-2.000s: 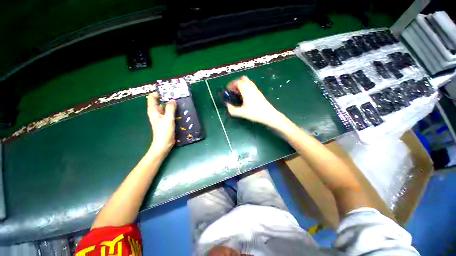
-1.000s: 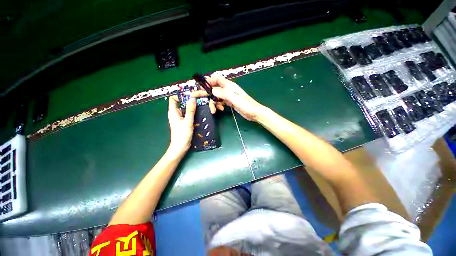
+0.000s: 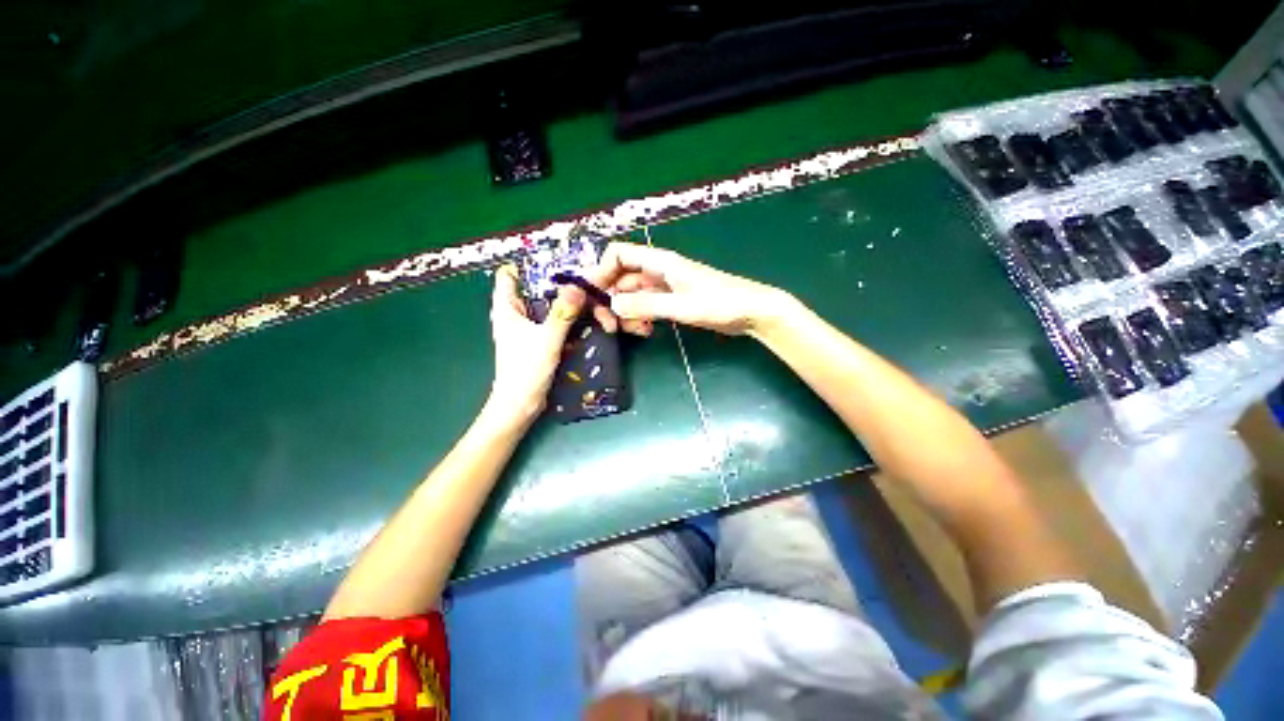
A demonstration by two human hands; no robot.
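Observation:
A phone unit (image 3: 592, 373) lies on the green bench mat in front of me, its silvery camera end away from me. My left hand (image 3: 532, 338) grips the phone's upper part from the left, thumb on its face. My right hand (image 3: 655, 293) pinches a small black cover (image 3: 582, 287) from the right. The cover is tilted over the phone's camera end, its left part near my left thumb. The fingers partly hide the cover, and I cannot tell how far it touches the phone.
A clear blister tray (image 3: 1063, 289) with rows of black covers is at the right, above a cardboard carton (image 3: 1042, 486). A white slotted tray (image 3: 78, 486) is at the left edge. Beyond the chipped edge strip, the conveyor belt (image 3: 352, 211) carries phones and a long black bar (image 3: 789, 71).
My right hand has brought the black cover from the right to the phone and lowered and tilted it there. My left hand still holds the phone. The view has shifted left, showing the white slotted tray.

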